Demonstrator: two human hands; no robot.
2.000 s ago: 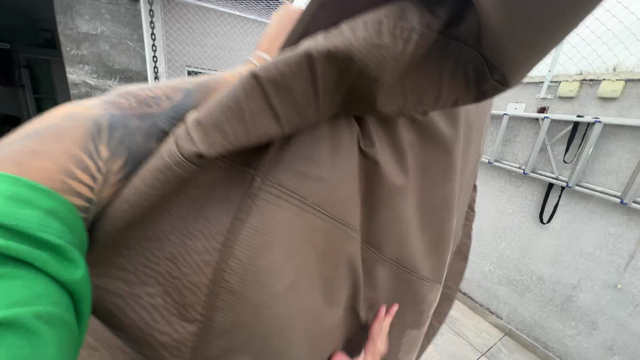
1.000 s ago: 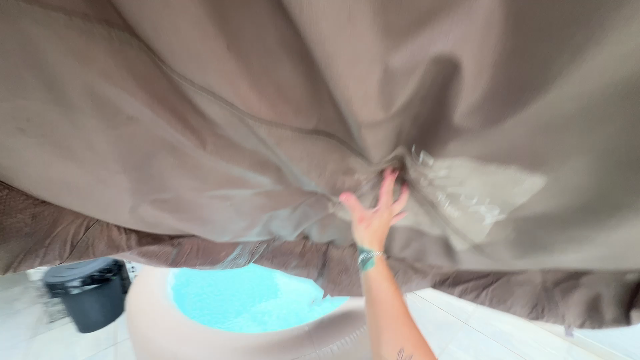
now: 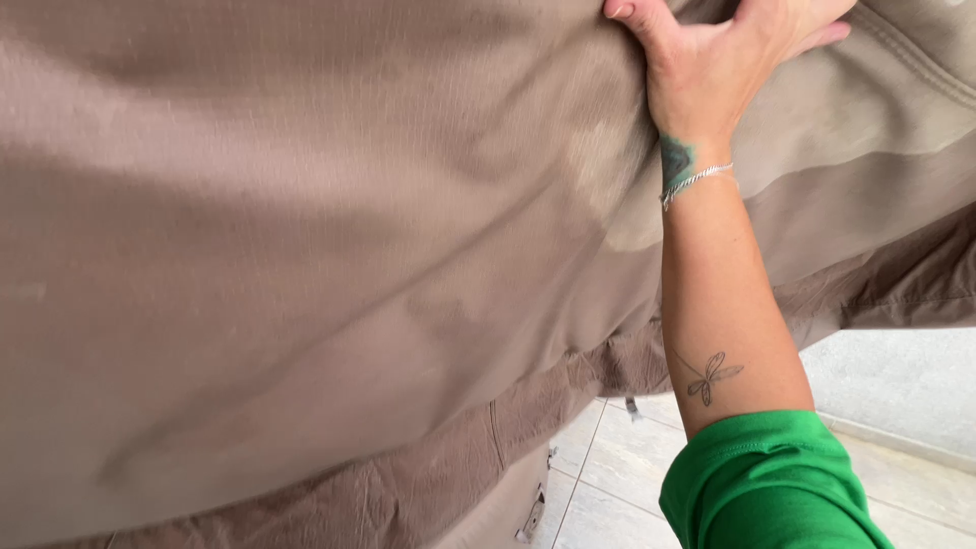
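A large brown fabric cover (image 3: 320,252) with a stitched seam and a lighter patch fills most of the view. Against its surface at the top right lies my right hand (image 3: 709,61), thumb spread away from the other fingers, whose tips are partly cut off by the frame's edge. Whether the fingers pinch any cloth cannot be told. A bracelet and a green sleeve show on this arm. Along the cover's lower side runs a wrinkled darker brown border (image 3: 381,488). My left hand is out of the frame.
Below the border shows part of a beige inflatable pool wall (image 3: 503,496) with a small fitting. Pale floor tiles (image 3: 610,473) lie beside it, and a light grey wall (image 3: 900,381) rises at the right. A short dark strap end (image 3: 633,408) hangs under the cover.
The blue water and the black bin seen one second ago are out of view. My right hand, at mid-frame then, is now at the top right, still against the cover. The view has shifted.
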